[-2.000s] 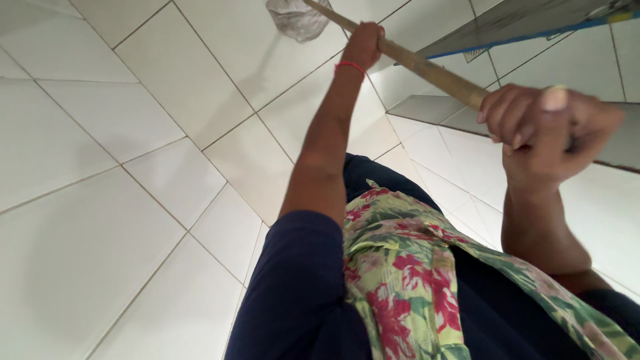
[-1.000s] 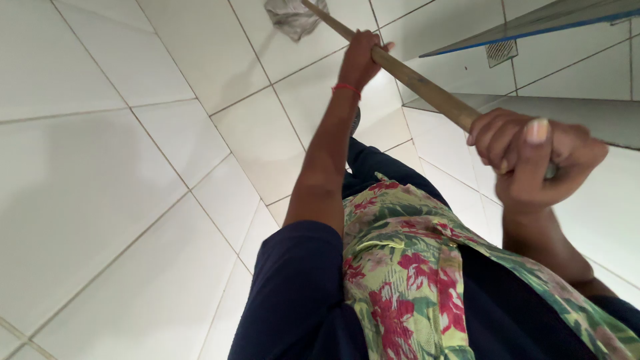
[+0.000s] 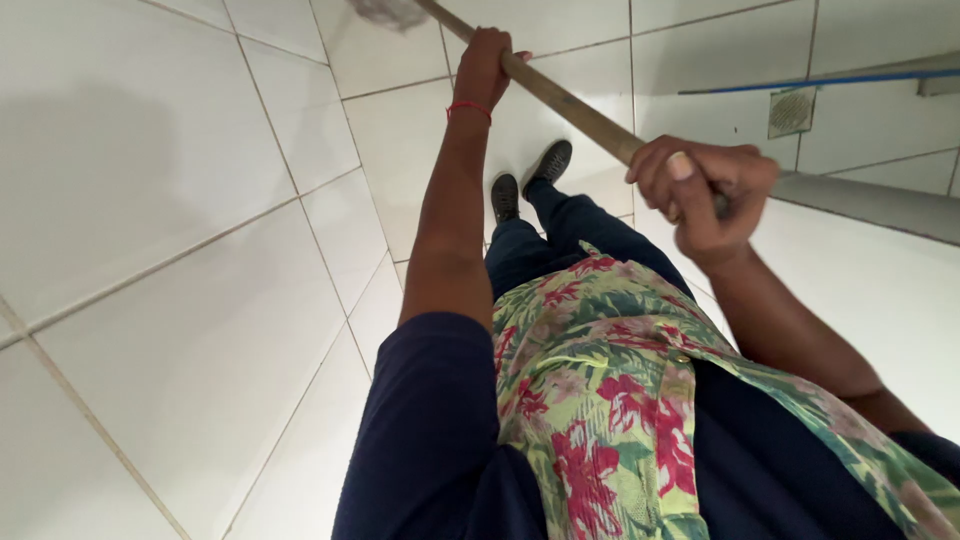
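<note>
A long wooden pole (image 3: 574, 111) runs slantwise across the upper part of the head view. Around its near end my right hand (image 3: 705, 199) is closed, thumb on top. Farther along, my left hand (image 3: 486, 66), with a red cord at the wrist, grips the pole at the upper middle. Past it, at the top edge, a greyish cloth-like mop head (image 3: 394, 9) lies at the pole's far end, blurred and partly cut off by the frame.
White wall tiles (image 3: 150, 150) rise on the left. Pale floor tiles (image 3: 555, 82) lie under my dark shoes (image 3: 505, 196). A square floor drain (image 3: 791, 112) is at the right, below a blue-edged panel (image 3: 817, 81). A grey ledge (image 3: 870, 202) sits nearer on the right.
Both hands keep their hold on the pole. The mop head has shifted toward the top edge of the view. My shoes now show, and the view has tilted somewhat.
</note>
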